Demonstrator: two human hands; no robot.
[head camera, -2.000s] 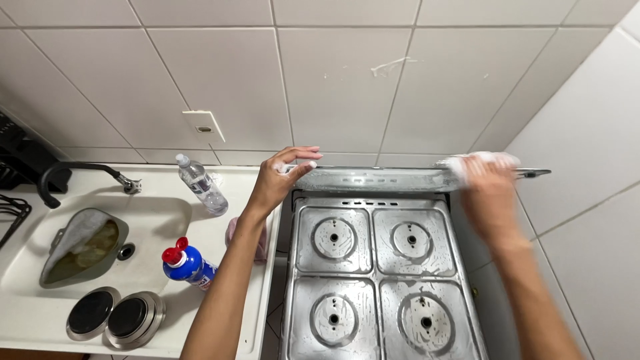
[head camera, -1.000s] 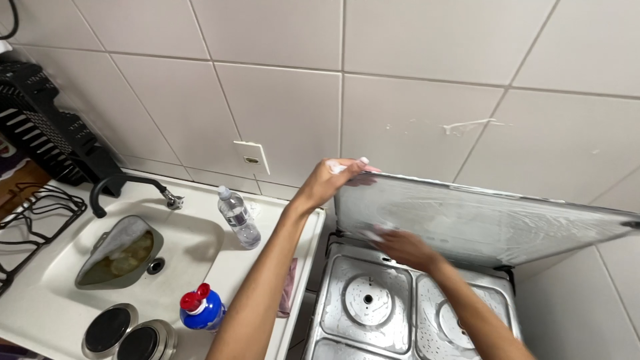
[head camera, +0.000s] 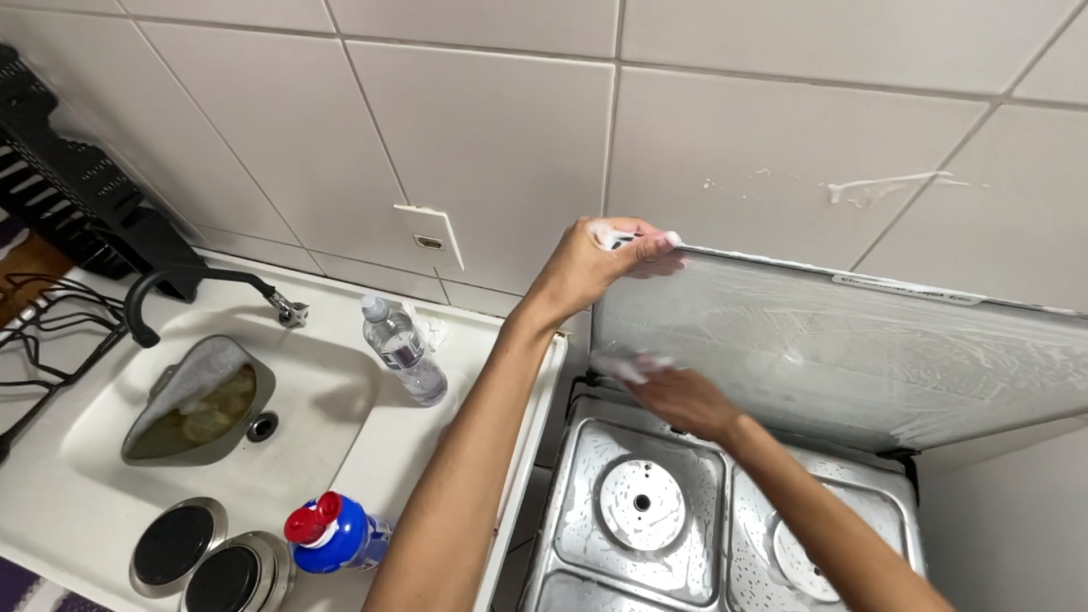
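My left hand (head camera: 608, 259), with foam on its fingers, grips the top left corner of the stove's raised glass lid (head camera: 790, 340). Low on the lid's left side is my right hand (head camera: 671, 391), blurred, with something whitish and foamy at its fingertips; whether it holds a cloth or sponge I cannot tell. Soapy streaks cover the lid. Below it lies the wet metal cooktop (head camera: 714, 544), its burner tops off, with droplets on its surface.
Left of the stove, a white sink (head camera: 340, 425) holds a basin (head camera: 246, 425) of murky water under a black faucet (head camera: 204, 274). A clear plastic bottle (head camera: 408, 357), a blue bottle with red cap (head camera: 340, 535) and round burner plates (head camera: 174, 544) stand around it. A black rack (head camera: 102, 187) is at far left.
My right hand has moved from the lid's top right edge to its lower left part. My left hand remains on the lid's upper left edge. The view has shifted.
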